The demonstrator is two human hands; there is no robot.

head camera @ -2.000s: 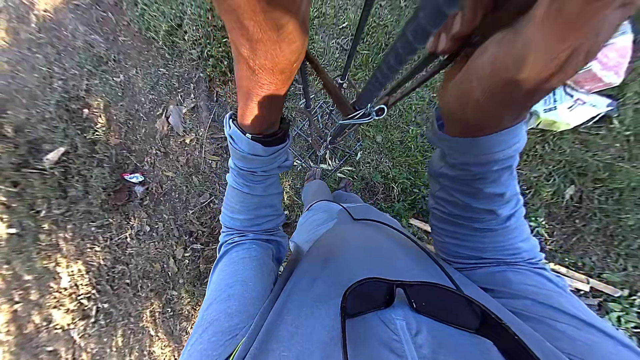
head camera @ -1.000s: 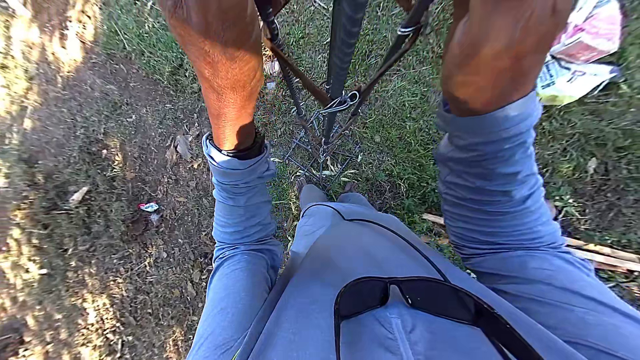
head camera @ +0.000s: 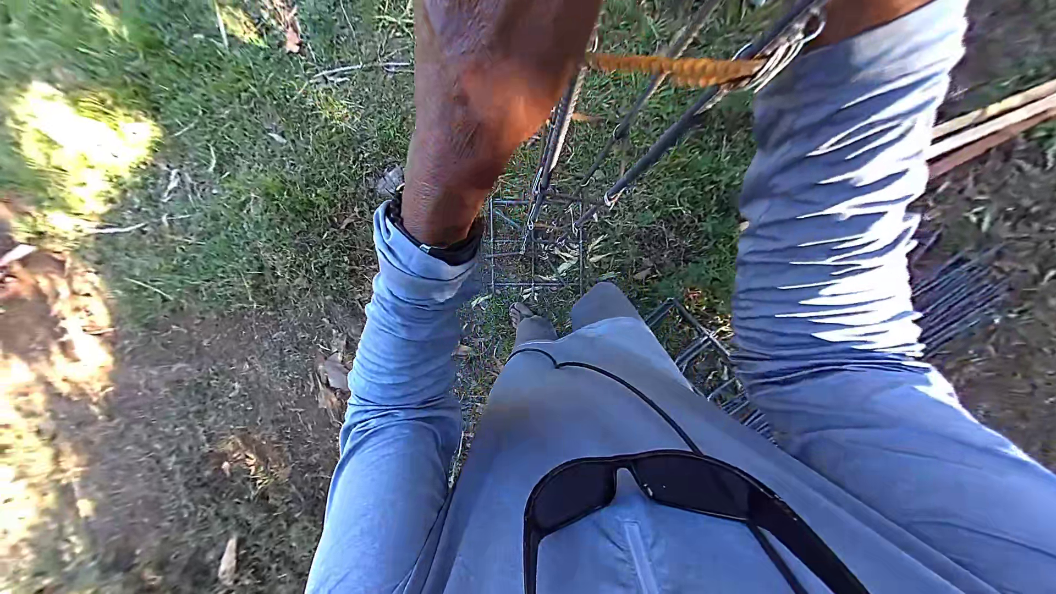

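Observation:
Both my hands lie beyond the top edge of the view; only the forearms show, so what they hold is hidden. Between the forearms slant several long dark rebar rods (head camera: 660, 148), joined by wire. A twist of tie wire (head camera: 784, 54) wraps one rod near the top right. A rusty orange ribbed bar (head camera: 676, 68) runs across to that wire from beside my left forearm. Below, a square wire grid (head camera: 536, 247) lies by my feet, at the lower ends of the rods. Dark sunglasses (head camera: 660, 487) hang on the front of my shirt.
More bent metal frames (head camera: 701, 338) lie on the ground right of my legs. A bundle of thin rods (head camera: 957, 301) shows beyond my right sleeve, and wooden strips (head camera: 998, 124) lie at the right edge. Grass, dry leaves (head camera: 334, 375) and bare soil cover the left.
The view has shifted markedly. The rods now slant toward the upper right, and the orange bar and the metal frames at the right have come into view. The bags at the right have left it.

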